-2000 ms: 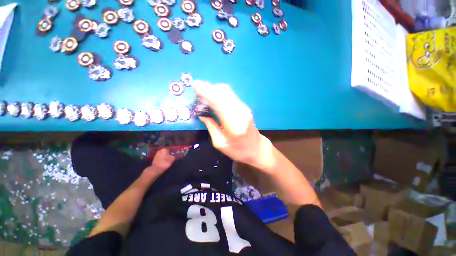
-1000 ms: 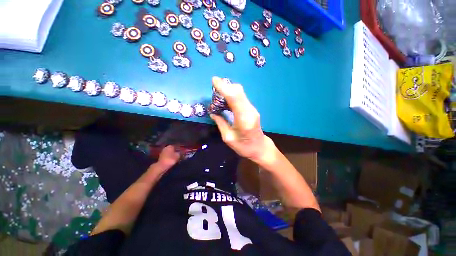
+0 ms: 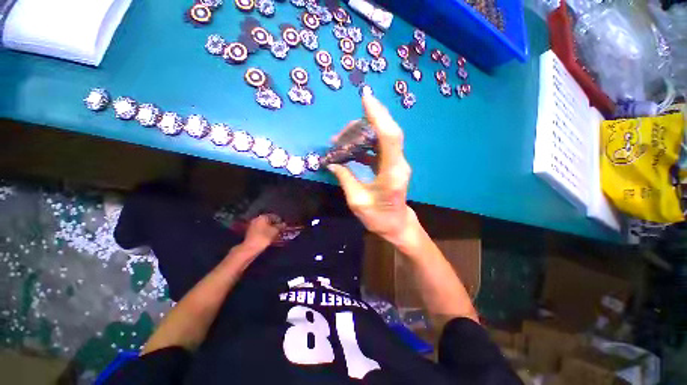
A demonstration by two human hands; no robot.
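My right hand (image 3: 388, 177) holds a dark, ribbed stack of pieces (image 3: 352, 144) between thumb and fingers, at the right end of a row of pieces (image 3: 196, 125). The row is of toothed silver discs, evenly spaced along the bench's near edge. The stack lies tilted over the bench; fingers hide part of it. My left hand (image 3: 264, 228) is low by my lap, below the bench edge, beside something red; whether it grips this cannot be told. Paired pieces (image 3: 256, 77), copper-ringed and silver, lie scattered behind the row.
A blue tray (image 3: 482, 37) holding dark pieces stands at the back, with a small white block (image 3: 370, 13) beside it. A white slotted tray (image 3: 563, 128), a red tray (image 3: 580, 68) and a yellow bag (image 3: 644, 165) are at right. White paper (image 3: 64, 26) lies back left.
The view has shifted, so the bench things appear further right. The stack in my right hand shows longer and more tilted. A loose pair near my right hand two seconds ago no longer shows there.
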